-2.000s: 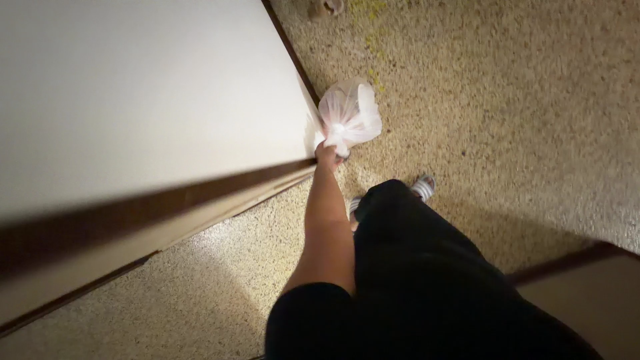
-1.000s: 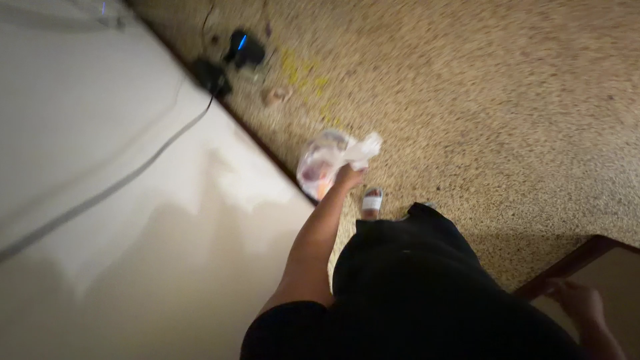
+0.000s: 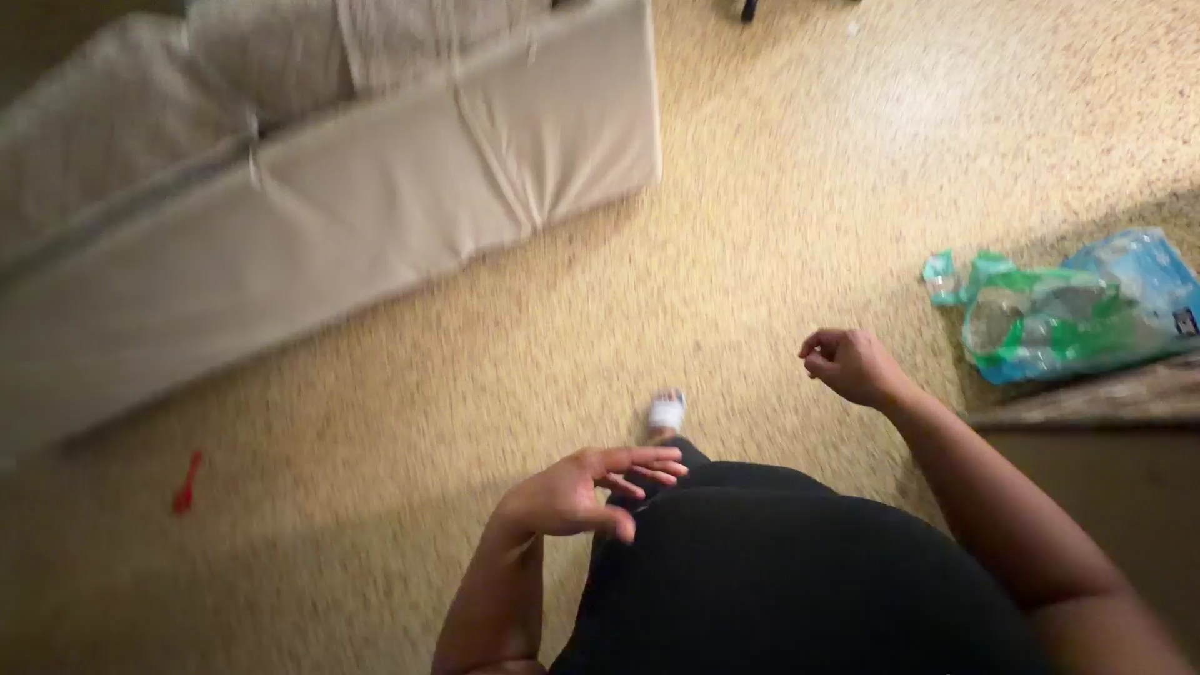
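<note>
My left hand (image 3: 586, 492) is held out in front of my dark clothing, fingers apart and nothing in it. To the right, my right hand (image 3: 848, 364) hangs over the speckled floor (image 3: 562, 328) with its fingers curled in and no object visible in them. Nearest to the right hand is a green and blue plastic bag (image 3: 1050, 314), crumpled and partly see-through, lying on the floor at the right. My foot in a white-strapped sandal (image 3: 667, 411) shows between the hands.
A sofa with a beige fabric cover (image 3: 375, 225) spans the upper left. A red plastic utensil, perhaps a spoon (image 3: 187, 483), lies on the floor at the lower left. At the right edge is a brown panel or furniture edge (image 3: 1097, 469). Dark furniture legs (image 3: 748, 11) show at the top.
One second ago my left hand held a knotted translucent plastic bag beside a white wall; now that hand is empty and the bag is out of view. The view has swung to another area.
</note>
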